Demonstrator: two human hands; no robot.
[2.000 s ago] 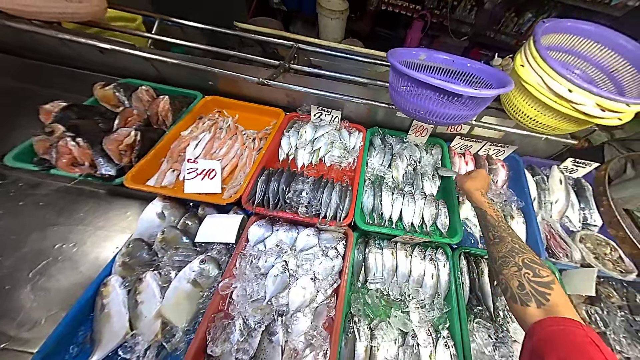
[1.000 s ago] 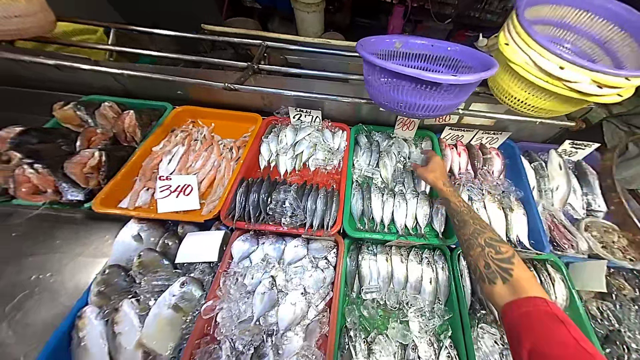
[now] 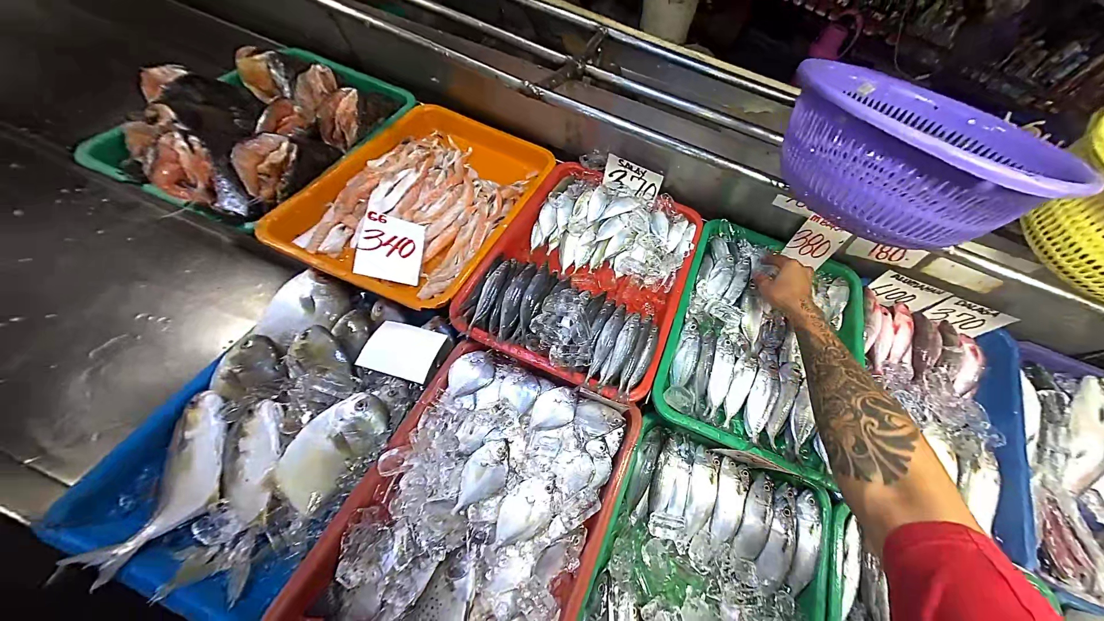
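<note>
My right hand (image 3: 785, 283) reaches over the upper part of a green tray (image 3: 854, 315) of small silvery fish (image 3: 742, 379). Its fingertips are at the fish near the tray's far edge; whether they grip one cannot be made out. The tattooed forearm and red sleeve come in from the lower right. Left of that tray stands a red tray (image 3: 681, 285) with pale fish above and dark fish (image 3: 517, 297) below. A second green tray (image 3: 655, 552) with larger silvery fish and ice lies nearer. My left hand is out of view.
An orange tray (image 3: 517, 164) of pinkish fish, a green tray (image 3: 95, 155) of cut fish pieces, a blue tray (image 3: 95, 509) of flat fish and a red tray (image 3: 319, 561) stand left. A purple basket (image 3: 906, 164) hangs over the far edge, by metal rails (image 3: 655, 129) and price cards (image 3: 815, 241).
My right hand was near the tray's right edge two seconds ago. It has moved left, over the fish in the upper green tray. The view has shifted and tilted.
</note>
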